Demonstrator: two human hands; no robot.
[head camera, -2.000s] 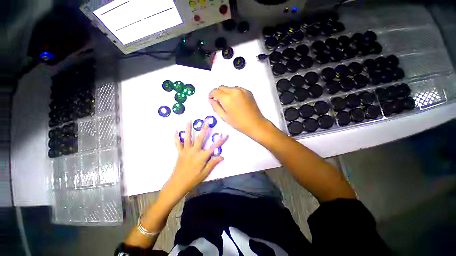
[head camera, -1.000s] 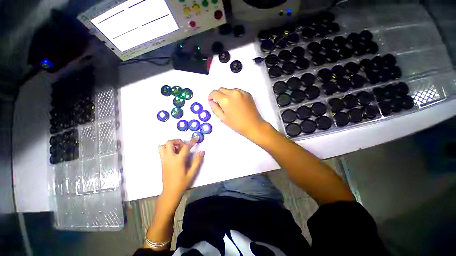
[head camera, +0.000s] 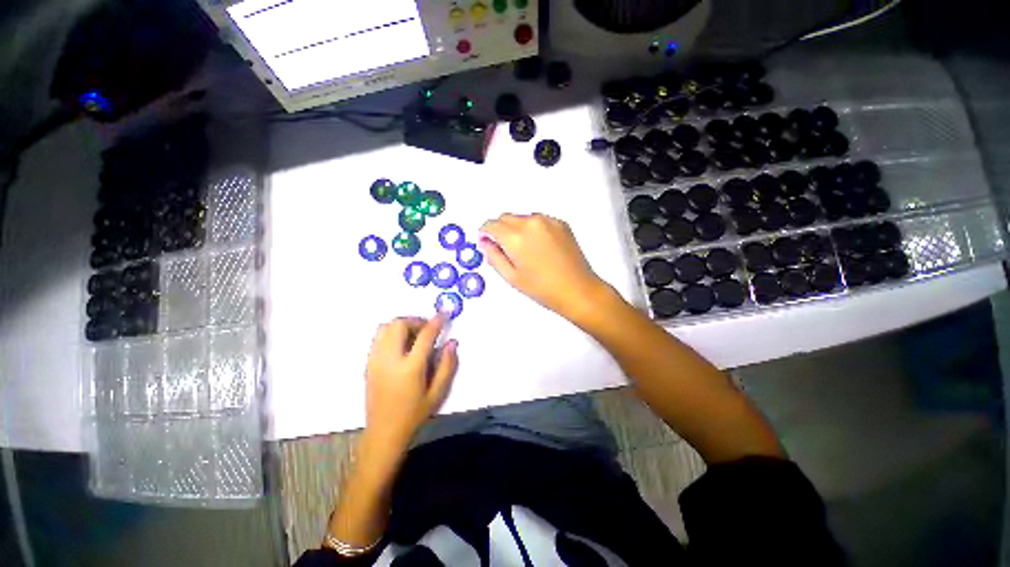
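Note:
Several small round drivers with shiny violet-blue faces lie in a loose cluster on the white bench top. Several green-faced drivers lie just behind them, with one violet driver to their left. My left hand is at the near side of the cluster, its index fingertip at the nearest violet driver; I cannot tell if it grips it. My right hand is curled at the cluster's right edge, beside a violet driver; what its fingers hold is hidden.
A right-hand blister tray and a left-hand blister tray hold black discs. A black fixture, a few set-aside drivers and a beige instrument with a bright screen stand behind. A round-grilled box is at the back.
My left hand has drawn back from above the violet drivers to their near edge, and they now lie closer together. My right hand stays curled nearby, now slightly closer to them.

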